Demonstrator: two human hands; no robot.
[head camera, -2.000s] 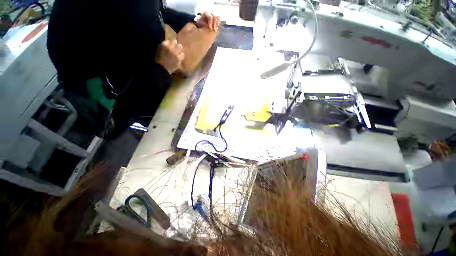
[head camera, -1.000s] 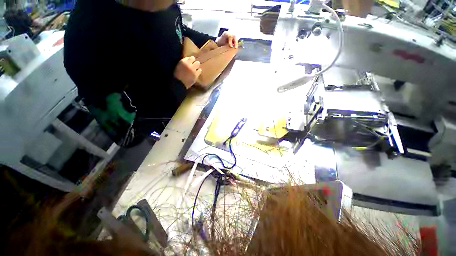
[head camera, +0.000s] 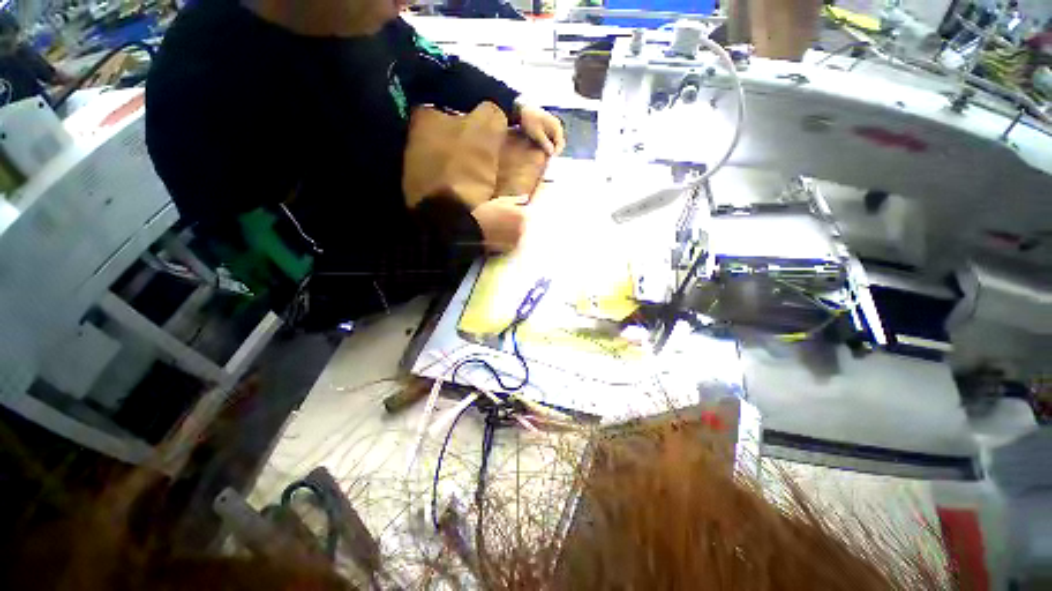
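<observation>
Neither of my hands is in view. Nearest in front of me, brown hair covers the lower edge and partly hides the table (head camera: 346, 393). Scissors with dark green loop handles (head camera: 309, 496) lie at the lower left. Black cords (head camera: 485, 444) lie in loops on the table. A white sheet (head camera: 681, 375) glares under the lamp, with yellow pieces (head camera: 490, 294) on it. Across the table, another person's hands hold a tan-brown bag piece (head camera: 456, 156) at the sheet's far left edge.
The person in a black top (head camera: 277, 127) sits at the upper left. A machine lamp (head camera: 658, 202) hangs over the sheet. The clamp frame (head camera: 784, 277) and large white sewing machine (head camera: 900, 144) are at the right. A dark panel with a pale edge (head camera: 748, 439) lies at lower centre.
The other person's hands and the brown piece have moved toward the sheet, and the piece shows a broader face. The camera view has shifted. My hands have stayed out of view.
</observation>
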